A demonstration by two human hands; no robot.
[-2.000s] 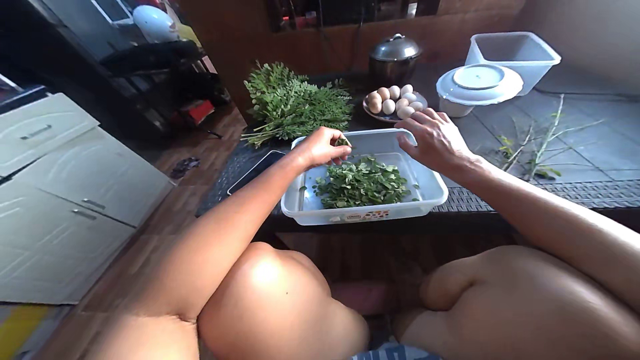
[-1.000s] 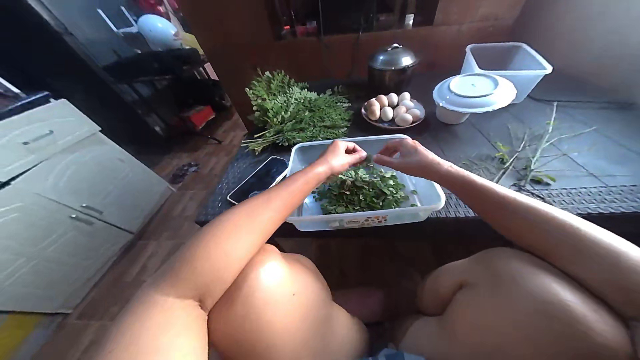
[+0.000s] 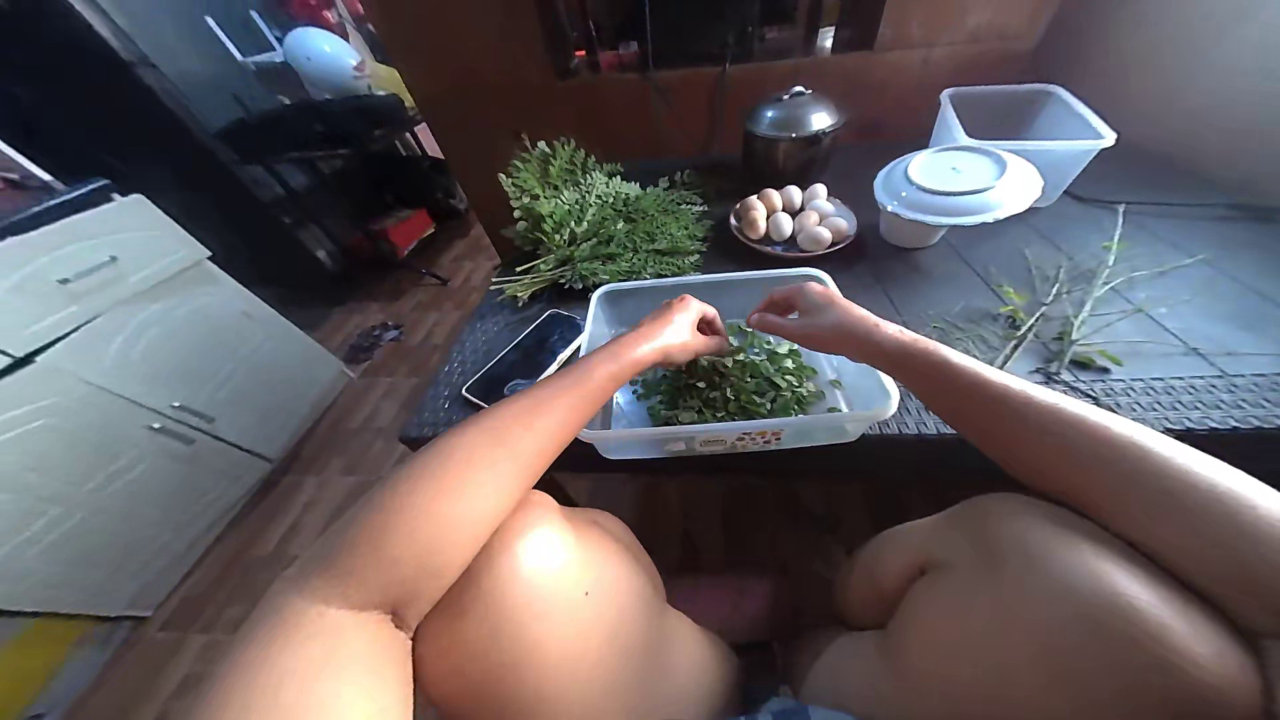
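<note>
A clear plastic tub (image 3: 640, 440) holds a heap of small green leaves (image 3: 735, 385). Over the left part of the heap is my left hand (image 3: 685, 330), its fingers curled; whether a sprig is between them cannot be told. My right hand (image 3: 810, 318) is above the tub's right half, thumb and forefinger close together near the leaves, and any small piece in the pinch is too small to make out. Behind the tub, to the left, lies a bunch of leafy green stems (image 3: 610, 220). Stripped green stalks (image 3: 1080, 300) lie on the table to the right.
Behind the tub stand a plate of eggs (image 3: 792, 220) and a lidded metal pot (image 3: 793, 130). Farther right are a white bowl topped with a plate (image 3: 955, 185) and a clear plastic bin (image 3: 1025, 130). A dark tablet or phone (image 3: 525, 358) lies left of the tub, at the table's edge.
My right hand has left the tub's far right rim, where it was two seconds ago, and come in over the leaves near my left hand. Both hands are now lower, closer to the heap.
</note>
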